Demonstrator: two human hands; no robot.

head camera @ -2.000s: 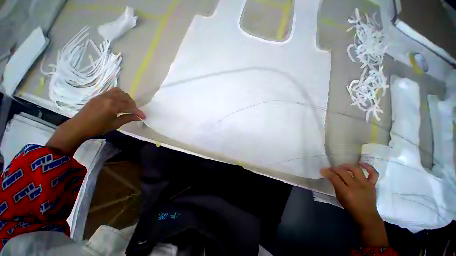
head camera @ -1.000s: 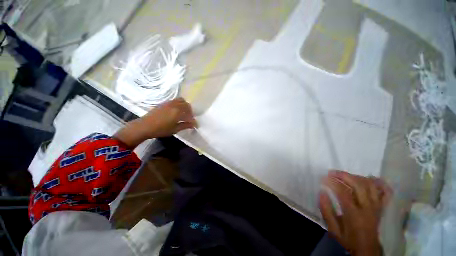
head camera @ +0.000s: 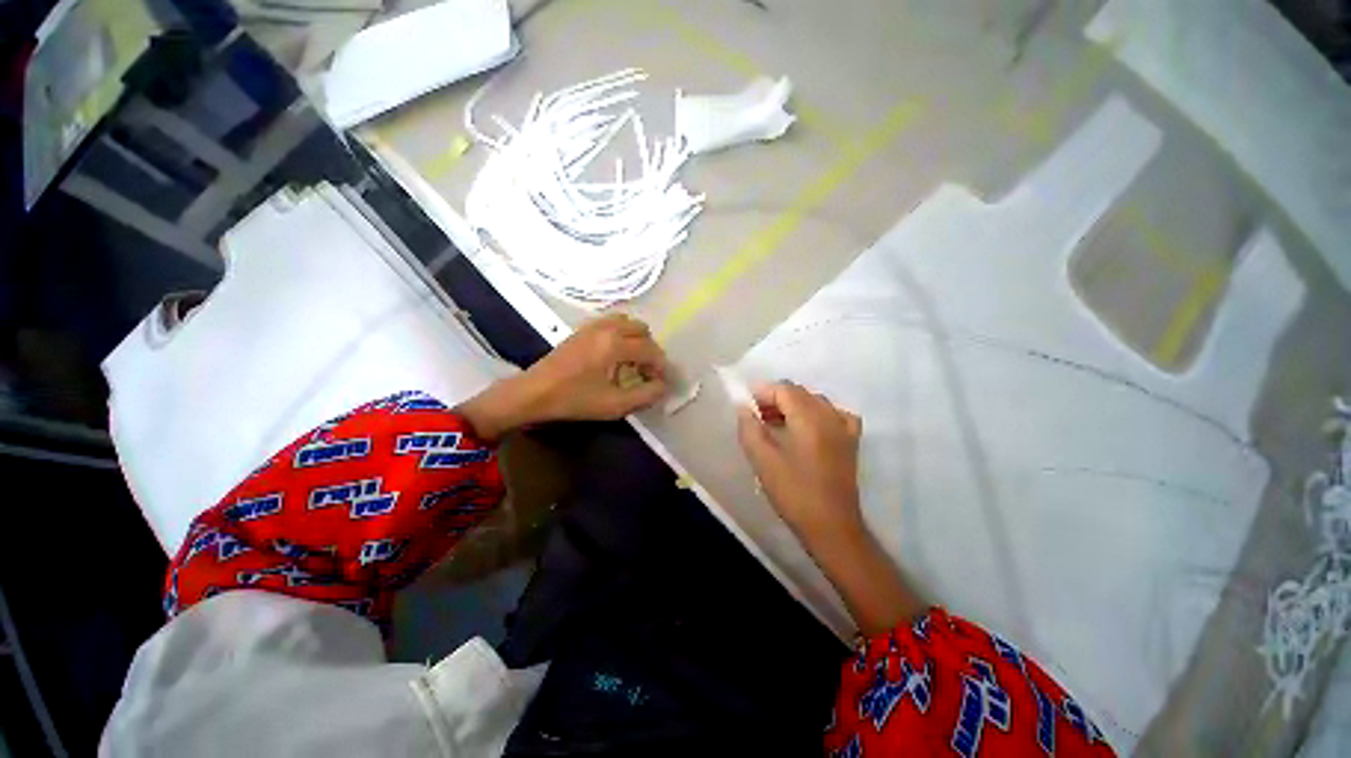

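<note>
A white garment panel (head camera: pixel 978 400) with two straps and a U-shaped neckline lies on the table. My right hand (head camera: pixel 800 449) pinches its lower left corner, which is slightly lifted. My left hand (head camera: pixel 615 370) is just left of that corner, near the table edge, with fingertips together. A tiny white strip end (head camera: pixel 683 397) shows at the left fingertips, apart from the panel corner. The rest of that strip is hidden or too small to tell.
A gathered bundle of long white strips (head camera: pixel 585 200) lies beyond my left hand, with a crumpled white scrap (head camera: pixel 741 116) at its end. A white pile (head camera: pixel 282 356) is beside the table. Curly short strips (head camera: pixel 1316 570) are at the far right.
The view has turned left. My right hand has moved from the panel's lower right side to its lower left corner and pinches it. My left hand has come away from that corner.
</note>
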